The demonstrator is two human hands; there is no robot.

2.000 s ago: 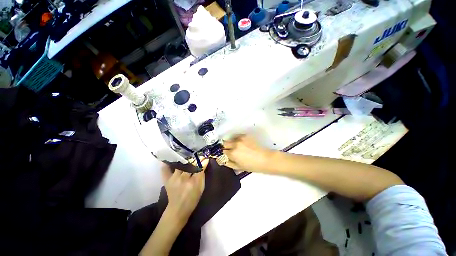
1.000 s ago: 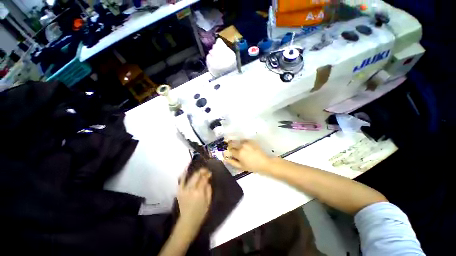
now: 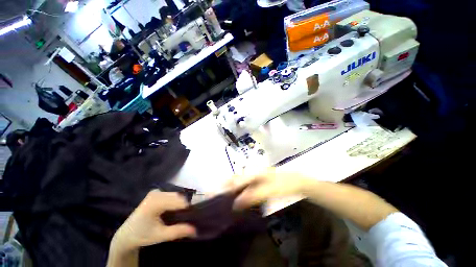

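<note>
A dark brown garment piece (image 3: pixel 214 215) is stretched between my two hands at the table's front edge, clear of the needle area. My left hand (image 3: pixel 159 216) grips its left part with thumb and fingers. My right hand (image 3: pixel 263 189) holds its right part; it is blurred. The white JUKI sewing machine (image 3: pixel 292 96) stands behind the hands. Its presser foot area (image 3: pixel 248 143) shows with no cloth under it.
A large dark cloth heap (image 3: pixel 88 167) with small white patches lies left. Pink-handled snips (image 3: pixel 319 126) and a white scrap (image 3: pixel 364 119) lie on the machine bed. An orange-and-clear box (image 3: pixel 311 34) stands behind the machine. Another worktable (image 3: pixel 190 63) is farther back.
The garment piece has come away from the needle toward me, and both hands have moved with it. The left hand, earlier resting on the cloth, now grips it. The view has swung up and left.
</note>
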